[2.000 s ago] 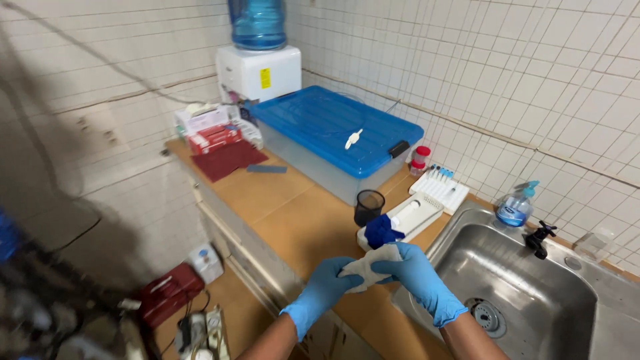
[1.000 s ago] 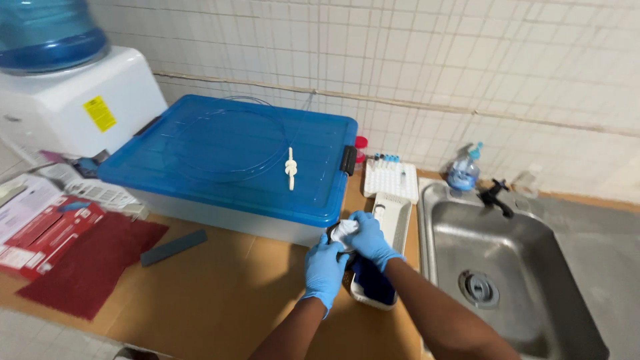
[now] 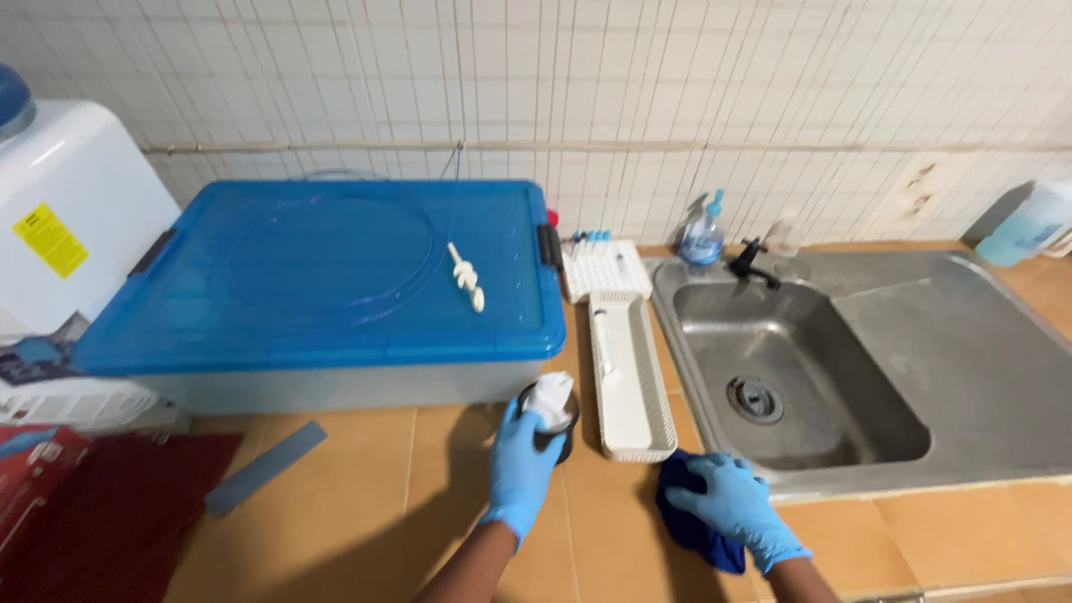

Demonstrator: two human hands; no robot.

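Note:
My left hand (image 3: 521,465), in a blue glove, holds a crumpled white tissue (image 3: 551,395) at the mouth of a small black mesh cup (image 3: 563,444). My right hand (image 3: 737,507), gloved as well, rests with bent fingers on a dark blue cloth (image 3: 699,536) on the tiled counter, at the near end of a white plastic basket (image 3: 638,419). A white stick-like item (image 3: 603,343) lies inside that basket. Behind it stands a white rack (image 3: 607,272) with several blue-capped tubes. Whether the fingers grip the cloth is hard to see.
A clear storage bin with a blue lid (image 3: 335,276) stands left, a knotted white cord (image 3: 466,276) on top. A steel sink (image 3: 796,385) with a black tap (image 3: 751,264) and a soap bottle (image 3: 702,243) are right. A grey strip (image 3: 266,469) and dark red cloth (image 3: 126,511) lie left.
My hands, together on the white tissue before, are now apart: the left has it at the black cup, the right is on the blue cloth. The cloth, earlier in the basket, is now on the counter.

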